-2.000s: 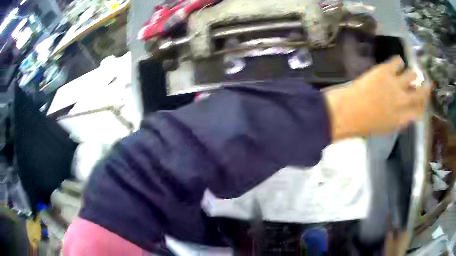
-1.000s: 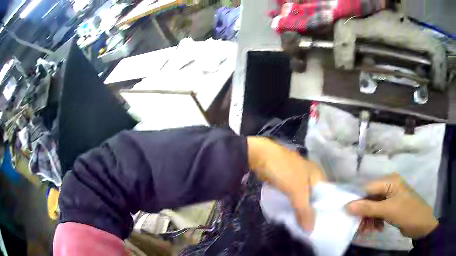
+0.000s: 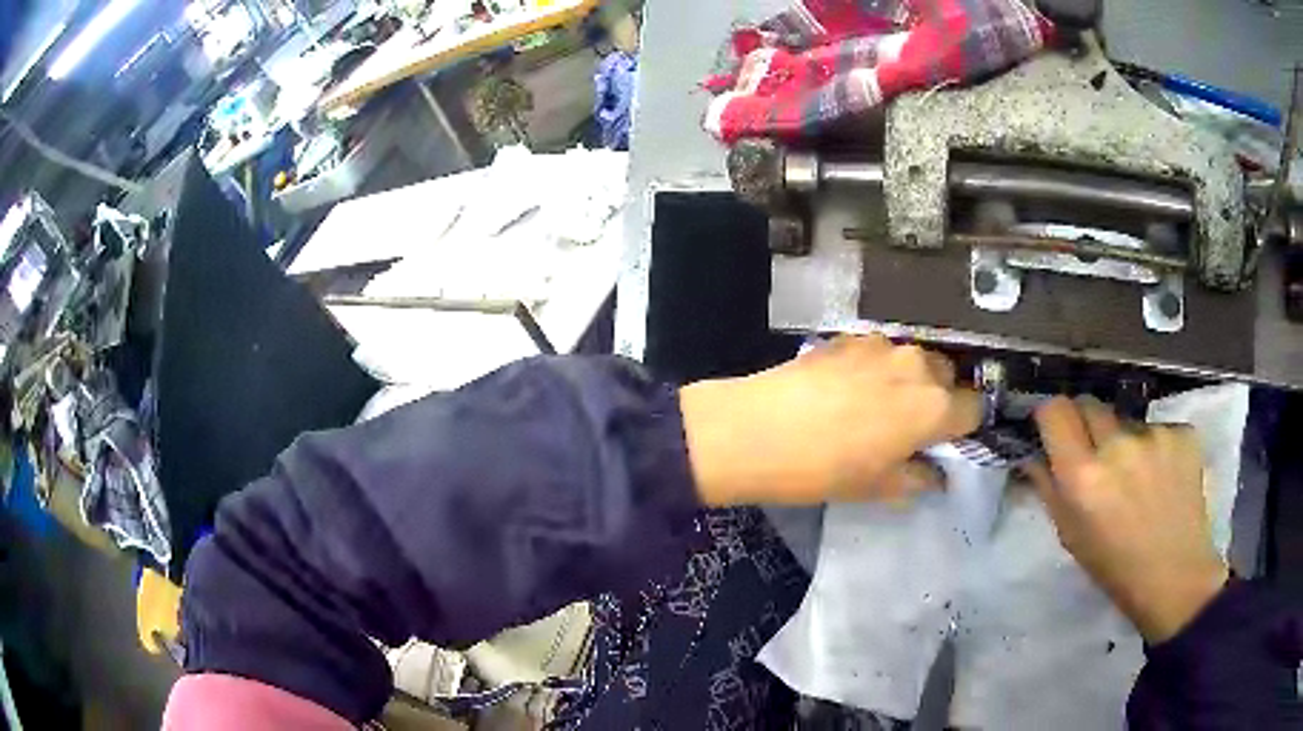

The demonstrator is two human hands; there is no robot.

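My left hand (image 3: 843, 424) and my right hand (image 3: 1122, 500) grip a sewn garment piece (image 3: 986, 454) between them, just below the machine's front edge. The piece shows a dark patterned strip and pale fabric. The top of the silver blade (image 3: 990, 380) shows between my hands; the rest is hidden by the piece and fingers. The white pad cloth (image 3: 1029, 614) lies below my hands. The cream machine head (image 3: 1065, 122) with its steel shaft stands above. A dark patterned bundle (image 3: 700, 628) lies left of the pad cloth.
A red plaid rag (image 3: 886, 72) lies on top of the machine at its left. A blue pen or tube (image 3: 1215, 100) is behind the casting. White boards (image 3: 429, 229) stand to the left. Beige bundles (image 3: 536, 650) are below my left forearm. A dark panel (image 3: 236, 357) stands far left.
Both hands have moved up from the lower part of the pad cloth to the blade, with the piece between them. The pale side that was raised is now mostly covered by the hands.
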